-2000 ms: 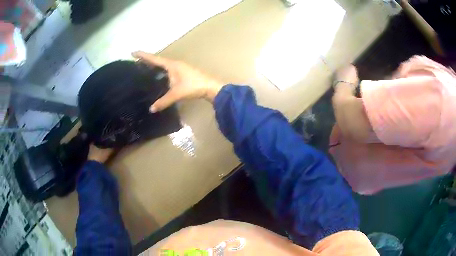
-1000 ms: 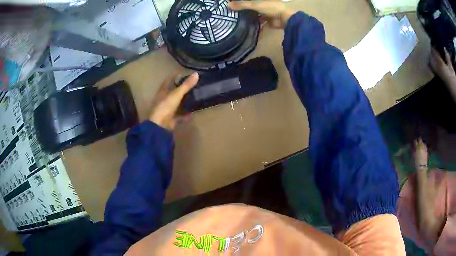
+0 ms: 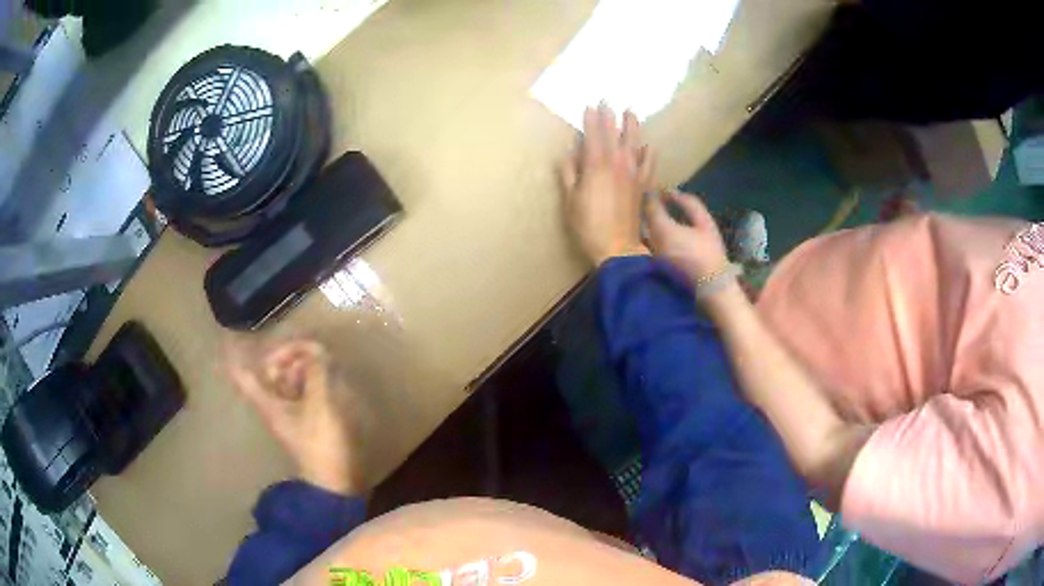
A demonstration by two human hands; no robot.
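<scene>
A black fan unit lies on the brown cardboard at the upper left, its round head [image 3: 212,132] showing a grille with pale slots and its long base [image 3: 303,240] joined below, with a dark grey rectangle on it. Neither hand touches it. My left hand [image 3: 300,395] is just below the base, blurred, with bent fingers; whether it holds something small cannot be told. My right hand [image 3: 607,189] lies with spread fingers at the lower edge of a white paper sheet [image 3: 635,57], back of the hand up.
Another black unit [image 3: 92,412] lies at the lower left. A neighbour's hand [image 3: 687,235] is right beside my right hand, and the pink-sleeved person stands at the right bench edge. Printed sheets [image 3: 80,206] lie at the far left. Light glints on the cardboard below the base.
Both hands have let go of the fan unit. My right hand has moved to the white paper, my left hand down towards me. The neighbour's hand has come close to my right hand.
</scene>
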